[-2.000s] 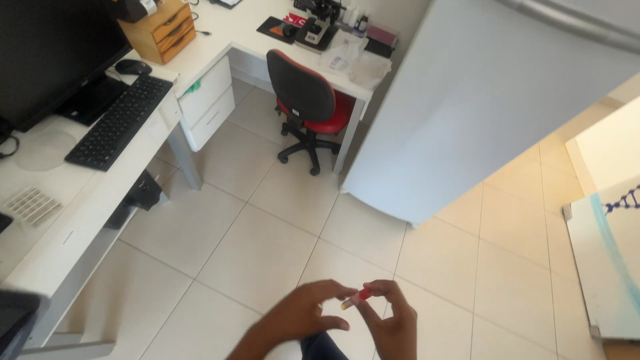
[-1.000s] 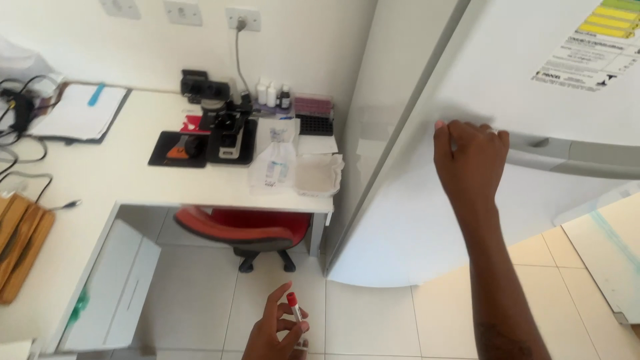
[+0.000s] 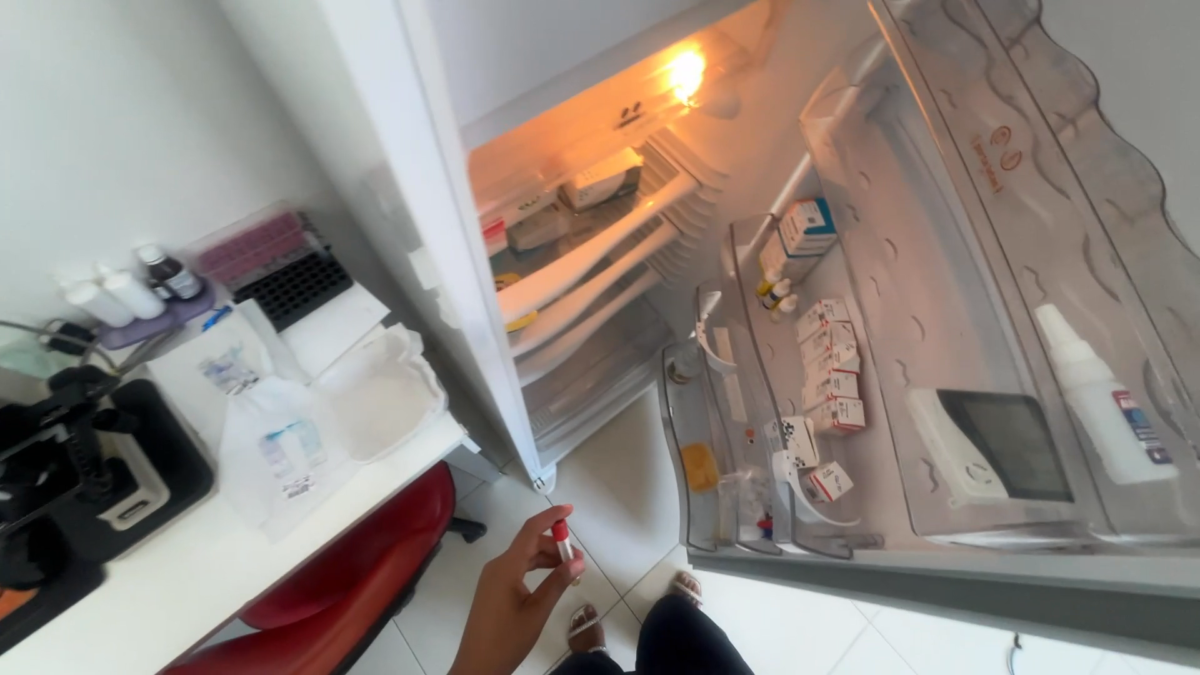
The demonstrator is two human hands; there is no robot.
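My left hand (image 3: pixel 525 586) holds a small tube with a red cap (image 3: pixel 562 540) between thumb and fingers, above the tiled floor. My right hand is out of view. The refrigerator stands open, its lamp lit. Boxes (image 3: pixel 600 180) lie on its upper shelf, with more wire shelves (image 3: pixel 600 300) below. In the door (image 3: pixel 937 281), on the right, are several small white cartons (image 3: pixel 832 375), small dropper bottles (image 3: pixel 776 295), a white device with a grey display (image 3: pixel 994 445) and a white plastic bottle (image 3: pixel 1106 403).
At the left, a white desk (image 3: pixel 366 497) bears a microscope (image 3: pixel 84 459), plastic bags (image 3: pixel 291 441), a white tray (image 3: pixel 384 394), a black tube rack (image 3: pixel 291 286) and reagent bottles (image 3: pixel 169 272). A red chair (image 3: pixel 375 562) is under the desk edge. The open door spans the right side.
The refrigerator door, closed one second ago with my right hand at its handle, is now open. My right hand has left the view. My left hand, earlier near my right, still holds the tube.
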